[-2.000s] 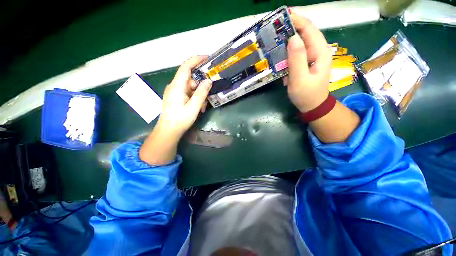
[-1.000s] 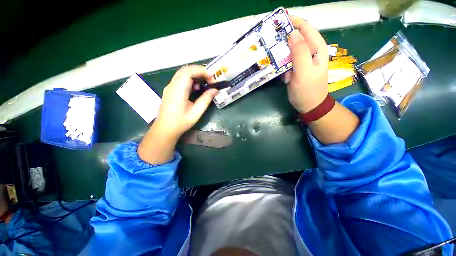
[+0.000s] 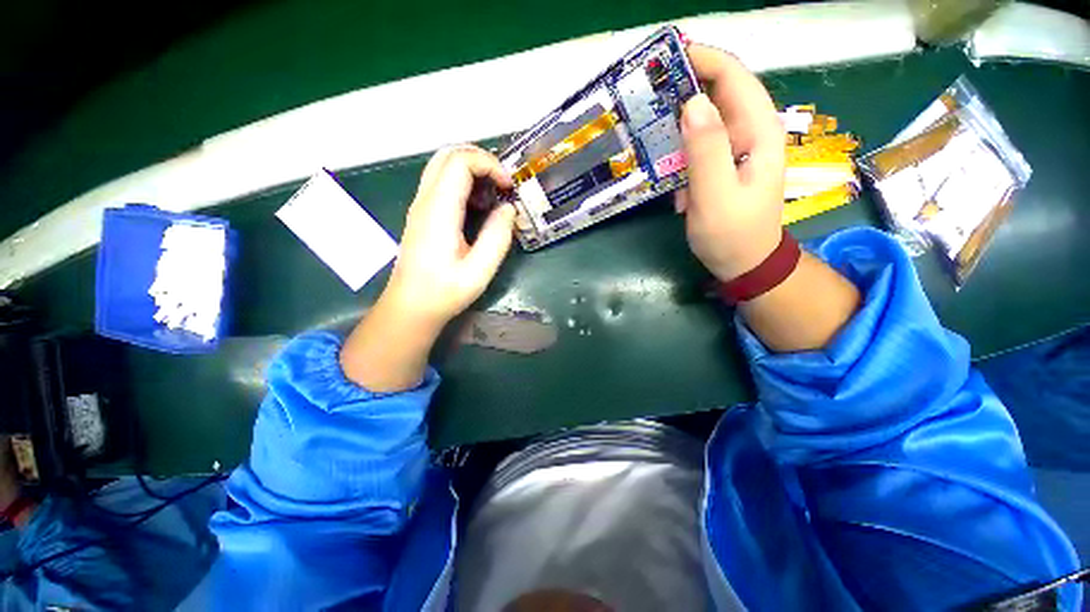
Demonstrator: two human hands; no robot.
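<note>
An opened phone assembly (image 3: 586,150) is held tilted above the bench, its inside facing me. An orange flex cable (image 3: 571,148) lies across its dark middle, and a board with a pink patch shows at its right end. My right hand (image 3: 732,161) grips the phone's right end, thumb on the front face. My left hand (image 3: 452,233) is at the phone's lower left end, with thumb and fingertips at the end of the flex cable. The fingertips hide what they touch there.
A blue bin (image 3: 129,281) with white pieces (image 3: 189,281) is at left. A white card (image 3: 337,230) lies beside my left hand. Orange flex cables (image 3: 820,167) and a clear plastic bag (image 3: 950,179) lie at right. A white rail (image 3: 311,120) runs behind the dark green bench (image 3: 574,383).
The phone has tilted, so its inside looks darker than one second ago. My left fingertips have shifted slightly at its left end. My right hand keeps its grip.
</note>
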